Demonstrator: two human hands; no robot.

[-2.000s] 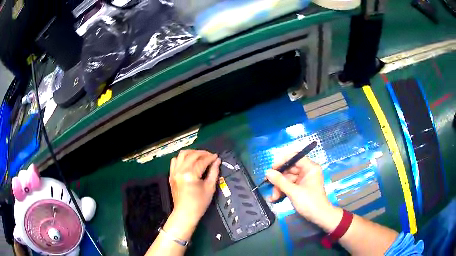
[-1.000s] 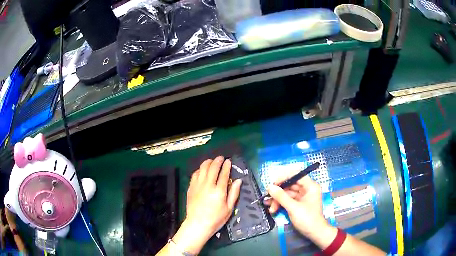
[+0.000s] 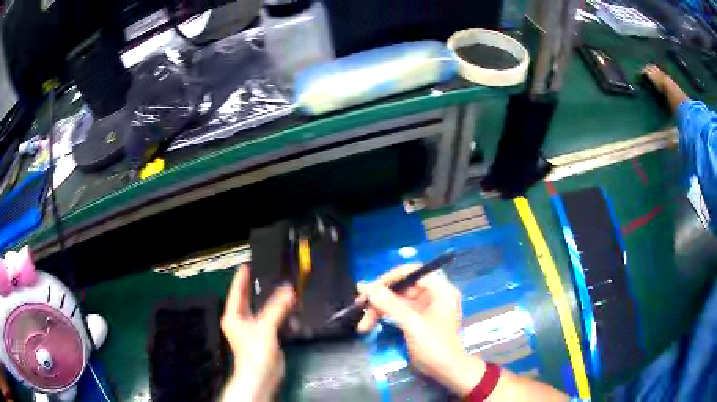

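Note:
The dark phone middle frame (image 3: 324,275) lies on the black foam work pad (image 3: 269,255); both are blurred, and a yellow-orange patch shows on the frame. My left hand (image 3: 255,338) grips the pad's lower left edge, with the thumb over its top. My right hand (image 3: 424,318) holds the black tweezers (image 3: 418,275), their tip over the lower right part of the frame. Whether the tip touches or holds anything is too blurred to tell. The blue-filmed adhesive sheets (image 3: 479,271) lie to the right, partly behind my right hand.
A black parts tray (image 3: 185,349) and cat-shaped fan (image 3: 47,338) are at left. Yellow tape (image 3: 552,286) and a black strip sheet (image 3: 601,275) are at right. The raised shelf (image 3: 236,141) holds bags and a tape roll (image 3: 489,56). Another person's hand (image 3: 664,82) is at upper right.
My left hand has moved from over the frame to the pad's lower left edge. The pad and frame have shifted up toward the shelf. The other person's arm has come into view.

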